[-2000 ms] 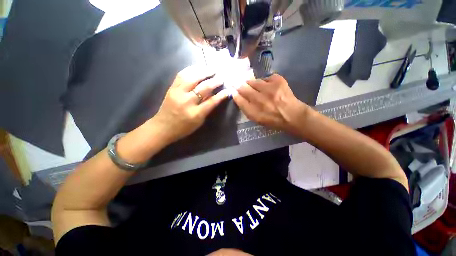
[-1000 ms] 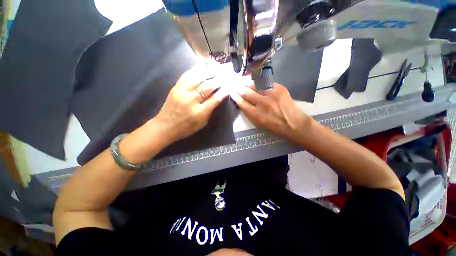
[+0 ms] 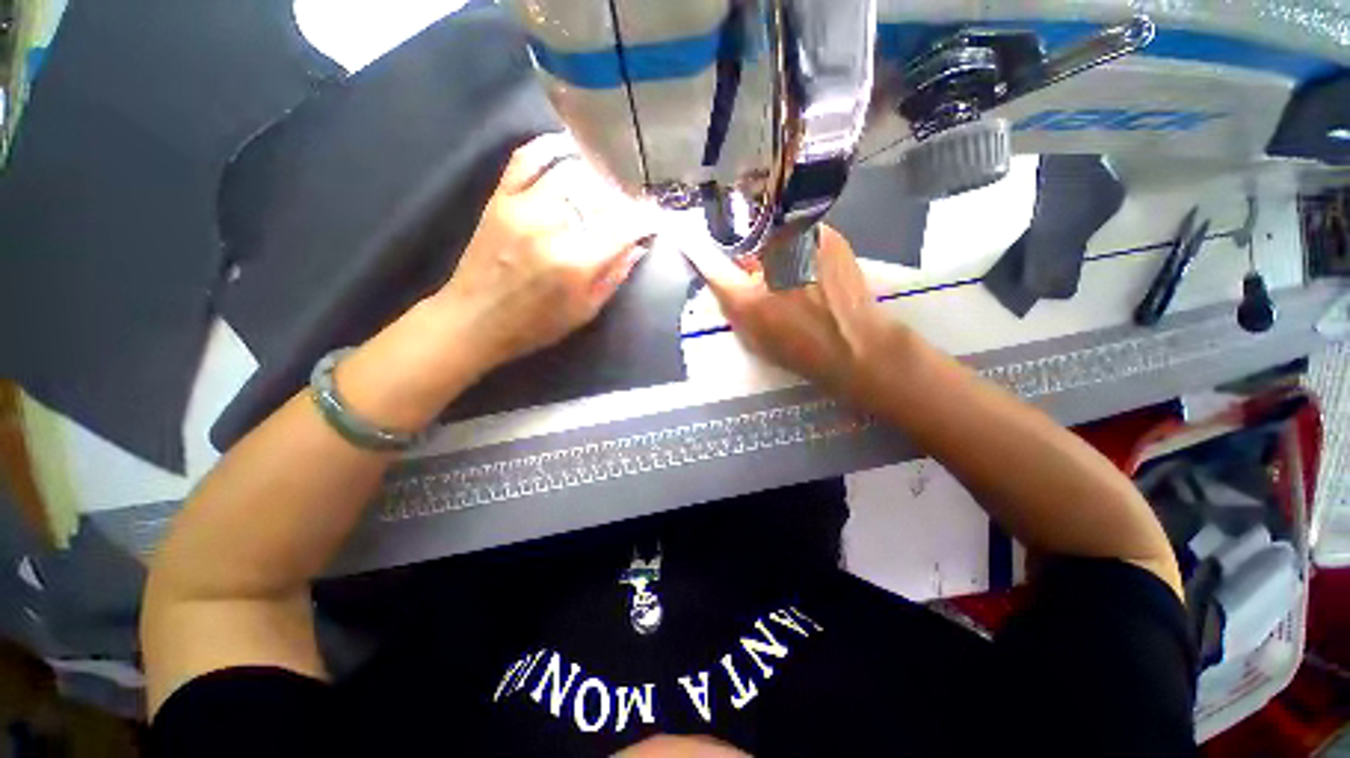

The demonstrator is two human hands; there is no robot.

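A large dark grey garment panel (image 3: 370, 193) lies on the white table under the head of the industrial sewing machine (image 3: 696, 89). My left hand (image 3: 541, 252) lies on the panel just left of the presser area, its fingertips pressing the cloth there. My right hand (image 3: 807, 304) is at the right of the needle area, partly hidden behind a metal machine part. Its fingertips are near the cloth, but glare hides what they touch. The presser foot and needle are hidden by the machine head and bright light.
More dark grey panels (image 3: 104, 222) lie at left. Small cut pieces (image 3: 1059, 237), black thread snips (image 3: 1173, 267) and a black-handled tool (image 3: 1256, 304) lie at right. A ruler (image 3: 592, 459) runs along the near edge. A red and white basket (image 3: 1244, 592) holds grey pieces at lower right.
The view has shifted, showing more of the machine head. The panel has moved slightly up and left relative to the table's near edge. My left hand has spread flatter; my right fingers have moved partly behind the machine part.
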